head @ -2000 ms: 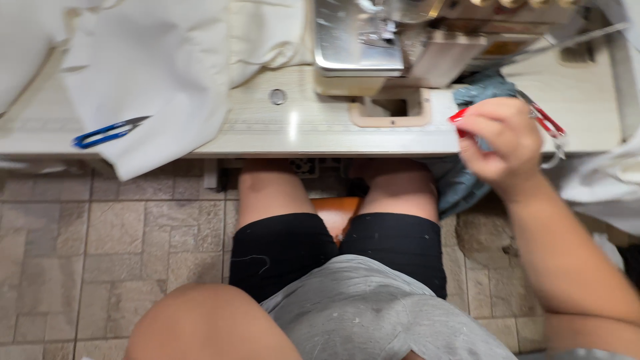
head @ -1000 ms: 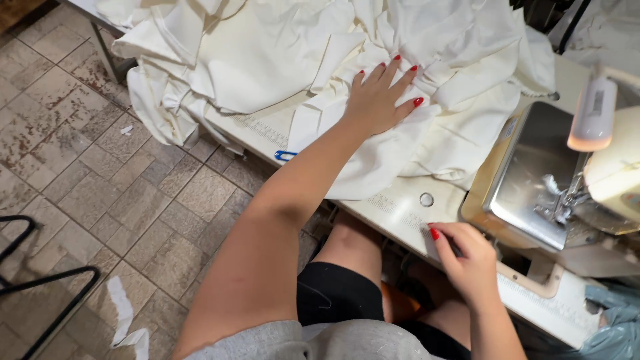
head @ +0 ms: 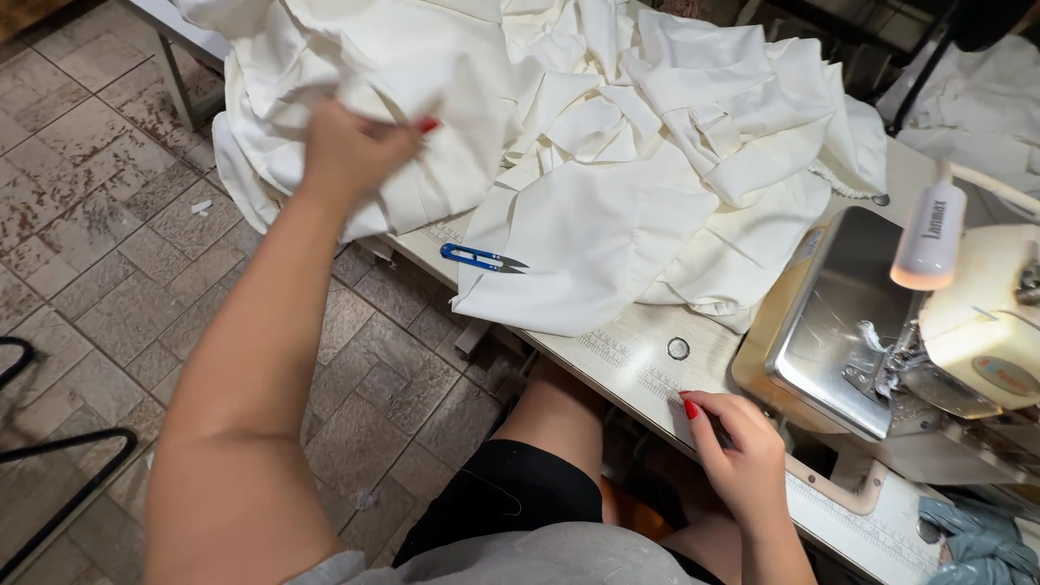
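My left hand (head: 366, 150), blurred, is over the pile of white fabric (head: 455, 89) at the upper left; whether its fingers grip the cloth cannot be made out. Blue thread snips (head: 483, 257) lie on a flat white cloth piece (head: 585, 236) near the table's front edge. My right hand (head: 739, 447) rests at the edge of the sewing table (head: 617, 349), thumb and index finger close together, with nothing plainly seen between them. Beside it stands an overlock sewing machine (head: 845, 325) with a metal plate and bits of white lint near the needle.
A small lamp (head: 932, 236) hangs over the machine. Bluish-grey cloth (head: 979, 540) lies at the lower right. Black metal tubing (head: 73, 455) stands at the left above the tiled floor (head: 130, 325). More white fabric (head: 975, 106) lies at the upper right.
My left hand has moved left across the white fabric, and the blue snips, mostly covered a second ago, show fully. The view has turned left since the earliest frame.
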